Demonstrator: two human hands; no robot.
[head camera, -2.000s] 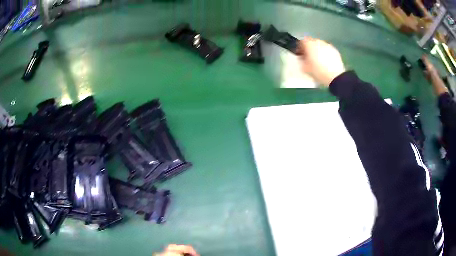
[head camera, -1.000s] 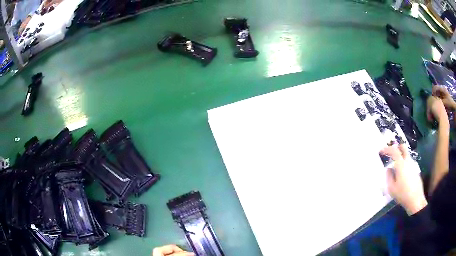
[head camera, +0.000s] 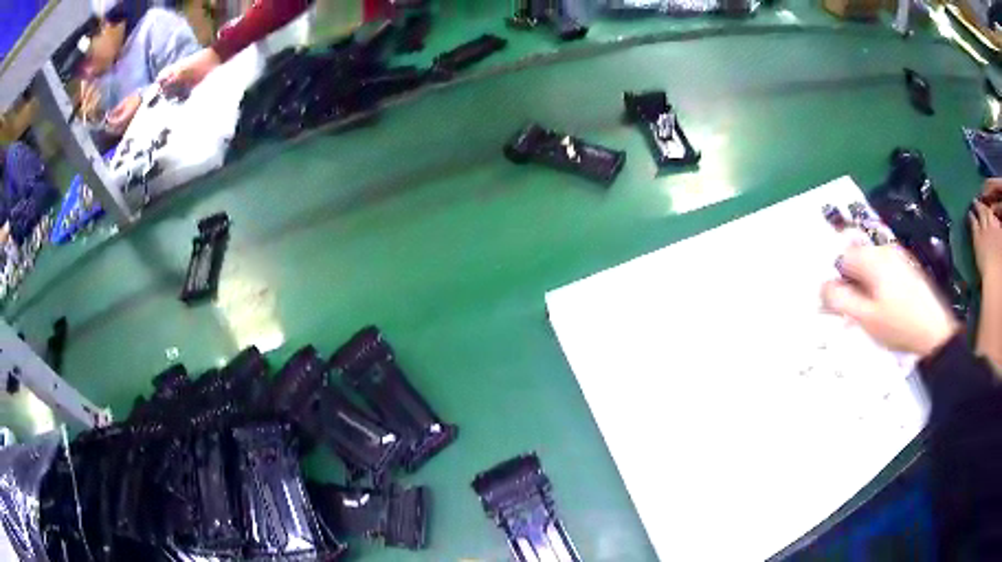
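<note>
My right hand (head camera: 892, 299) is over the right side of a large white foam board (head camera: 703, 362), slightly blurred, fingers curled near small dark parts (head camera: 863, 222) at the board's far right edge. A dark spot shows at the fingertips; I cannot tell whether the hand holds a part. A black plastic housing (head camera: 527, 507) lies on the green bench left of the board, ribbed end away from me, near end cut off by the picture's bottom edge. My left hand is not in view.
Many black housings (head camera: 264, 483) are piled at the lower left beside clear plastic (head camera: 28, 483). Single housings (head camera: 566, 154) lie across the bench (head camera: 440, 253). Other people's hands show at upper left (head camera: 189, 72) and right edge (head camera: 989, 225). A metal post (head camera: 77, 148) stands upper left.
A housing now lies left of the board. My right hand went from a dark part at the bench's far side to the board's right side, then farther up it. My left hand left the picture.
</note>
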